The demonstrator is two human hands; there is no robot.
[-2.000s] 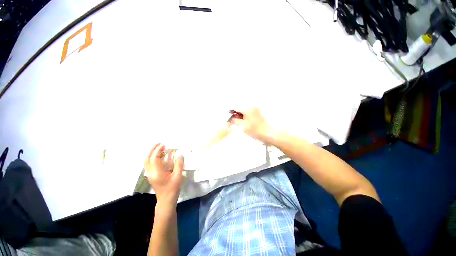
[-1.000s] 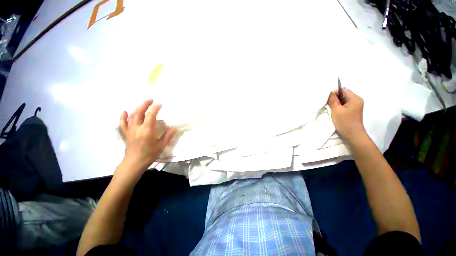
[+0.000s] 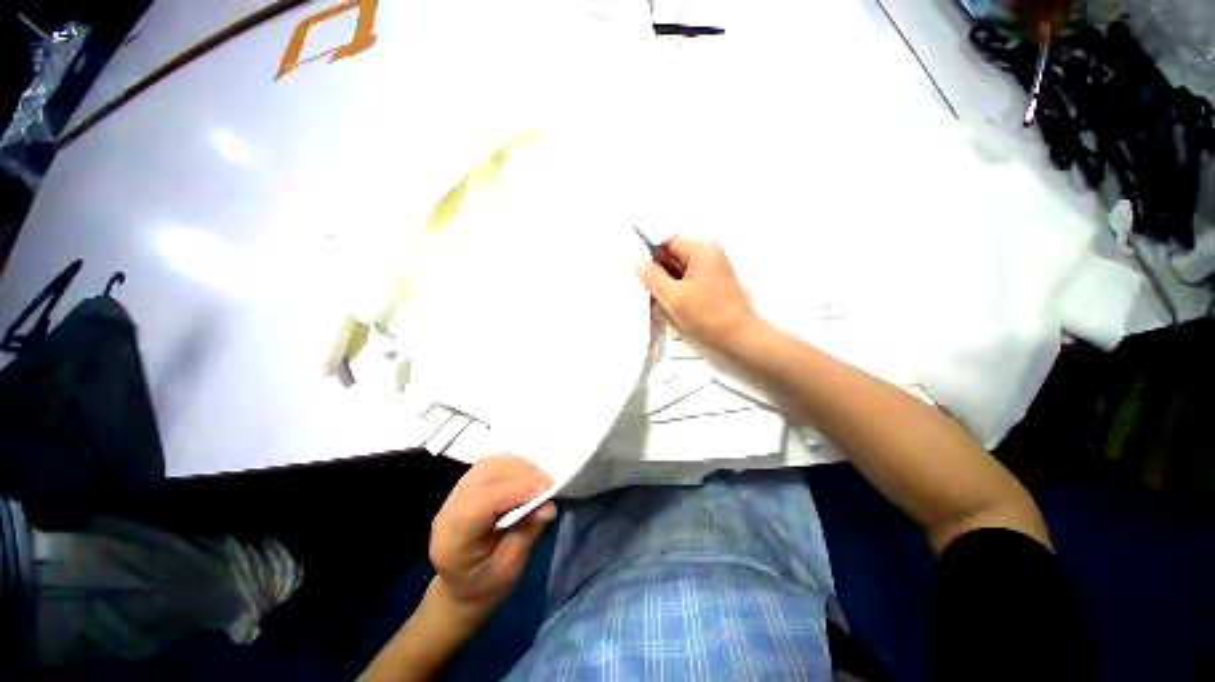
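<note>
A white jacket (image 3: pixel 533 293), strongly overexposed, lies on other white layers at the table's front edge. My left hand (image 3: pixel 490 528) grips the jacket's edge at its near left corner, just beyond the table's front edge, and holds it raised in a curve. My right hand (image 3: pixel 700 293) is over the middle of the jacket and holds small dark thread snips (image 3: pixel 662 253), tips pointing up and left. Whether its fingers also touch the cloth, I cannot tell.
A pile of black hangers (image 3: pixel 1119 133) lies at the far right. An orange tape outline (image 3: pixel 327 37) is on the table at the back left. A dark garment on a hanger (image 3: pixel 80 386) hangs at the left edge. Another person's pale-clad leg (image 3: pixel 147 573) shows at lower left.
My left hand has moved down and right and closed on the jacket's edge, lifting it. My right hand with the snips has moved left to the middle.
</note>
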